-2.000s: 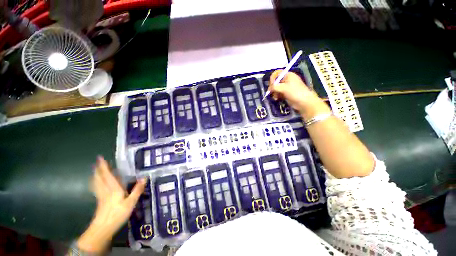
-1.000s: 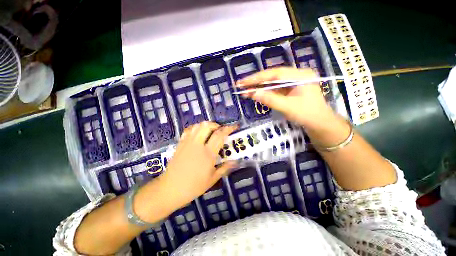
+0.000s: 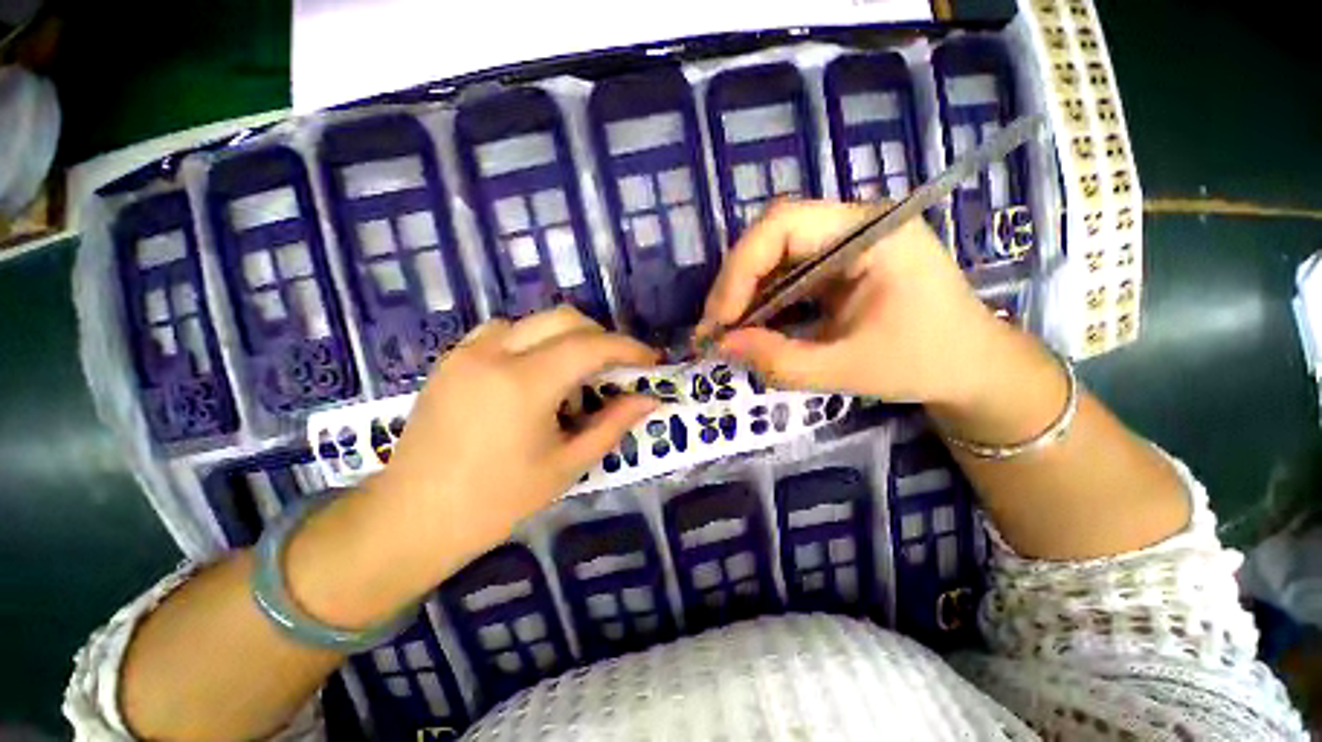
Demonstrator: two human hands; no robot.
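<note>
My right hand (image 3: 855,312) holds grey metal tweezers (image 3: 899,215) like a pen, their tips down at the upper edge of the white liner strip (image 3: 624,461). The strip lies across the tray's middle and has two rows of dark cut-outs. My left hand (image 3: 500,420) is over the strip, its thumb and fingers bent close to the tweezer tips; whether it pinches anything is unclear. Navy housings (image 3: 515,196) stand in two rows in the clear blister tray (image 3: 109,326). The housing at the upper right (image 3: 986,160) shows a yellow outline at its lower end.
A spare cream adhesive sheet (image 3: 1102,189) lies at the tray's right edge. A large white paper sheet (image 3: 580,32) lies beyond the tray. The green bench top (image 3: 1218,312) shows at the sides. Part of a white round object (image 3: 26,138) is at the far left.
The view has moved closer to the tray. My left hand came from the tray's left side onto the strip. My right hand brought the tweezers from the upper housings down to the strip, beside my left fingers.
</note>
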